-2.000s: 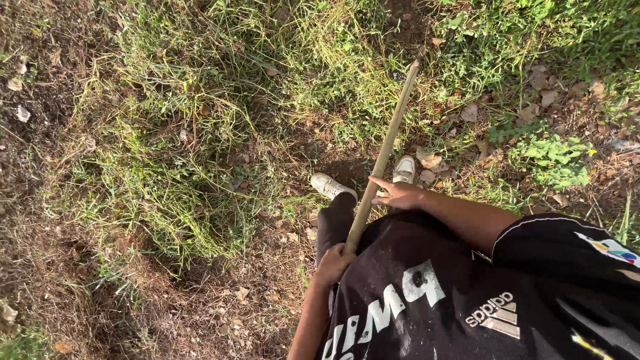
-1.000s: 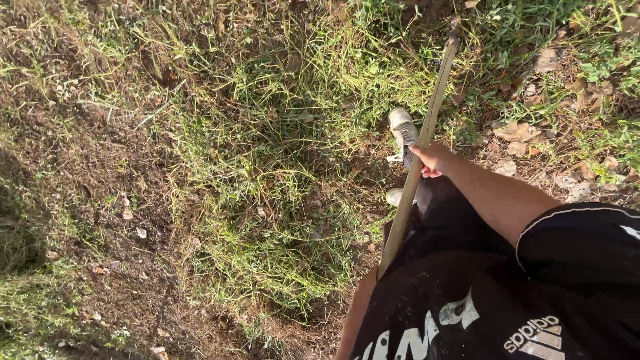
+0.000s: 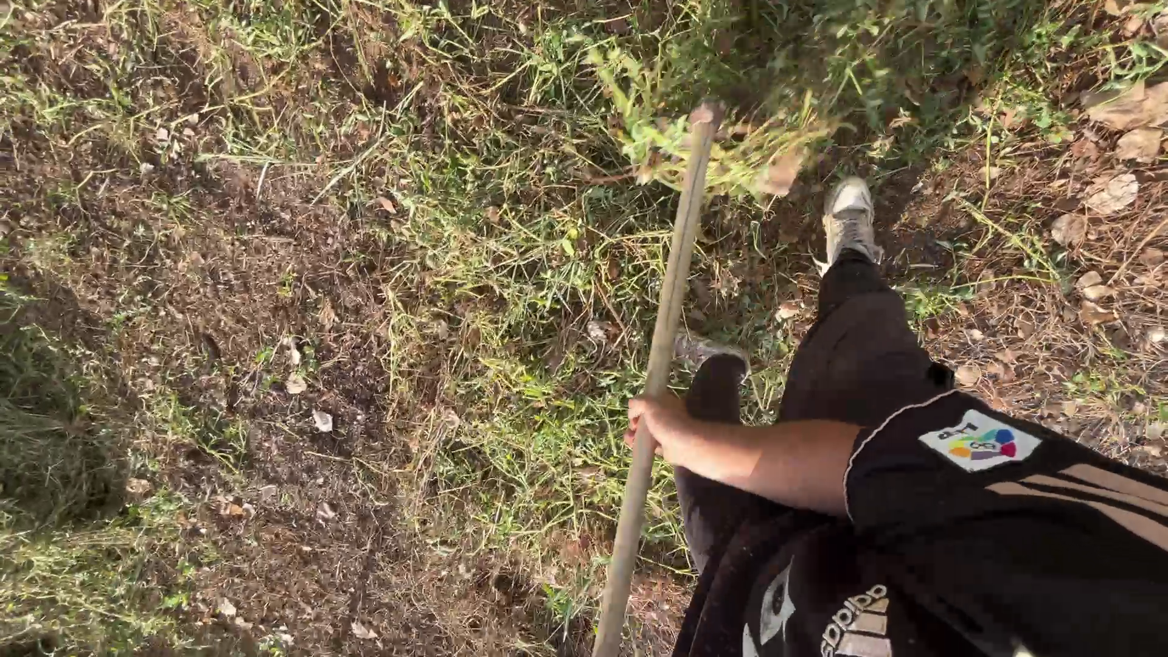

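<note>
My right hand (image 3: 659,427) is closed around a long wooden tool handle (image 3: 677,278), a little above the person's dark trousers. The handle runs from the bottom edge up to a darker, brownish end among green weeds (image 3: 721,151). Those weeds are blurred, and whether a tool head sits there cannot be told. My left hand is out of view, and the handle's lower end is cut off by the bottom edge.
Matted grass and weeds (image 3: 511,365) cover the middle. Brown soil with dry litter (image 3: 301,392) lies left. One light shoe (image 3: 850,219) stands right of the handle; another (image 3: 707,351) is partly hidden beside it. Dry leaves (image 3: 1111,193) lie at right.
The feet have moved apart, with one shoe now well to the right of the handle. My left hand, seen on the handle two seconds ago, is out of view. The view has shifted.
</note>
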